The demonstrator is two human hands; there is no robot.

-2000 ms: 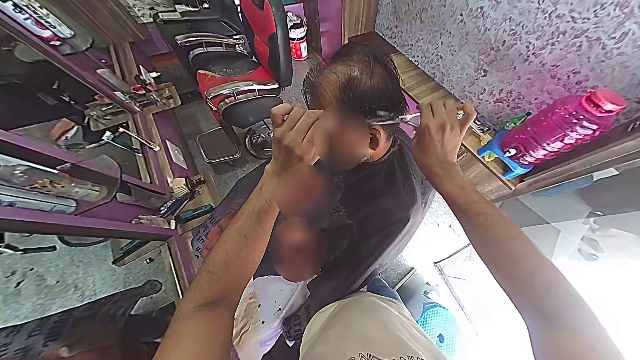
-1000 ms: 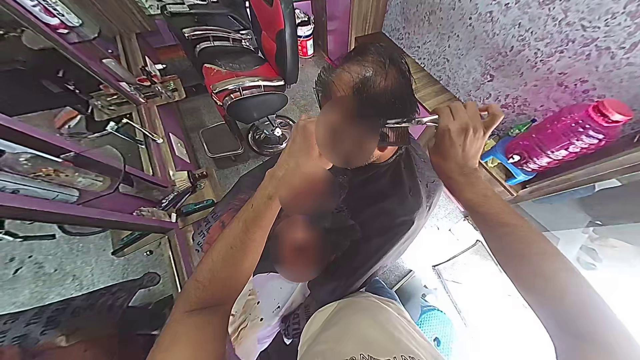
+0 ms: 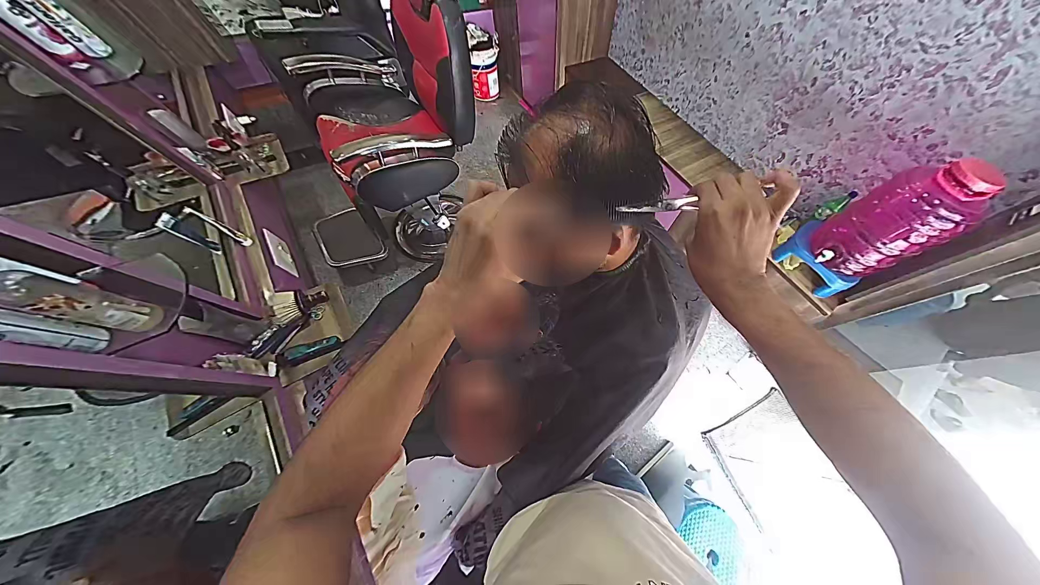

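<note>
A seated person's head [image 3: 601, 138] with dark, wet-looking hair is in front of me, a black barber's cape [image 3: 617, 341] below it. My right hand [image 3: 739, 219] holds hair scissors [image 3: 670, 205], whose blades lie against the hair above the ear, with the fine teeth of a comb or thinning blade showing beside them. At the front of the head is my left hand [image 3: 479, 244]; blur covers part of it, so what its fingers hold cannot be made out. Close below is a second person's blurred head [image 3: 487, 406], above a white cloth.
A red and black barber chair [image 3: 382, 146] stands behind, a footrest beside it. Left is a purple-edged mirror counter [image 3: 301, 325] with brushes and tools. At right, a pink water jug [image 3: 902, 219] rests on a blue stand [image 3: 812, 252] along a patterned wall.
The scissors at the side of the head are in a somewhat different position. My left hand has stayed near the front of the head.
</note>
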